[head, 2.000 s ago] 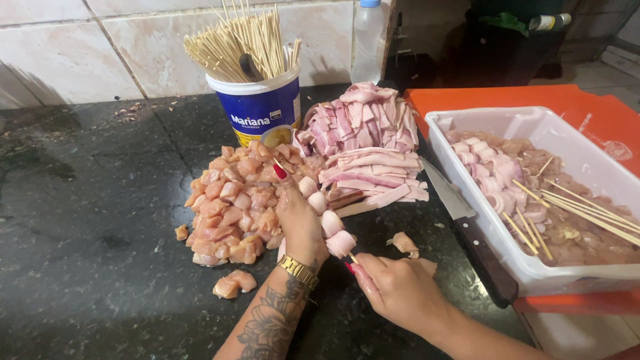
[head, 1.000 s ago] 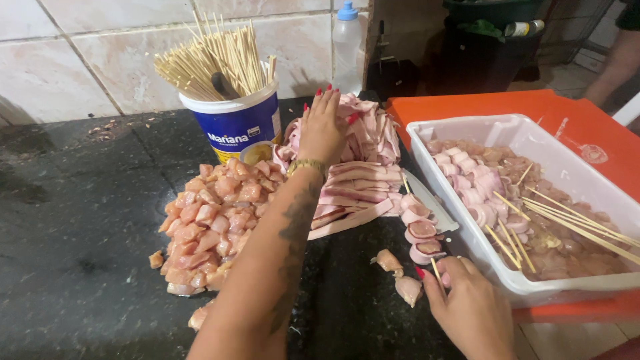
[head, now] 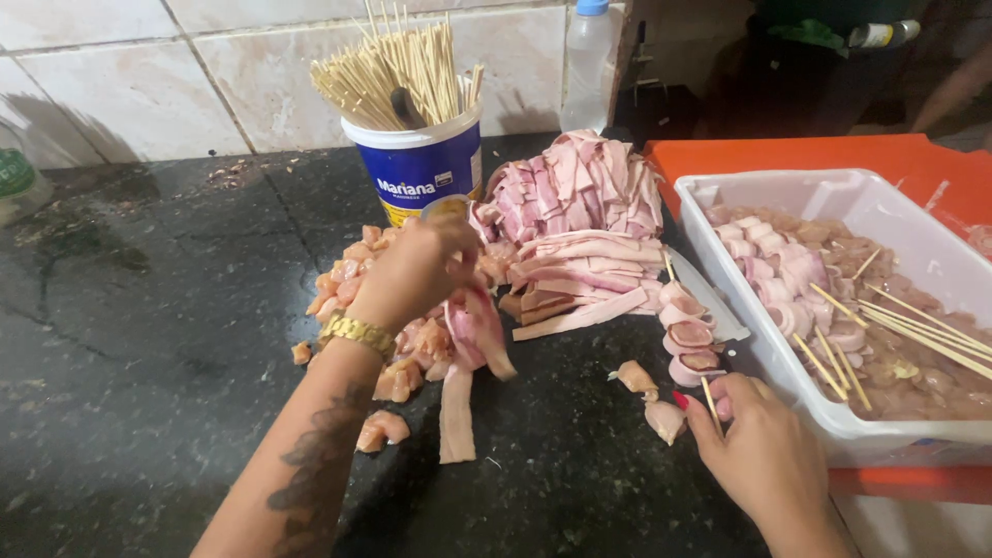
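Note:
My left hand, with a gold watch at the wrist, holds strips of pink, bacon-like meat that hang over the pile of raw chicken cubes. One strip reaches down to the dark stone counter. My right hand grips the lower end of a wooden skewer. Rolled meat slices around chicken pieces are threaded on it, beside the knife blade. Two loose chicken pieces lie left of the skewer. Behind, cut meat strips lie in front of a taller heap of strips.
A blue and white Mariana tub full of skewers stands by the tiled wall, near a plastic bottle. At right, a white plastic tray of chicken, wrapped skewers and bare sticks rests on an orange surface. Part of a person shows at far right.
My left hand has come from the strip heap back over the chicken cubes, now with meat strips in it. The right hand keeps the skewer near the tray.

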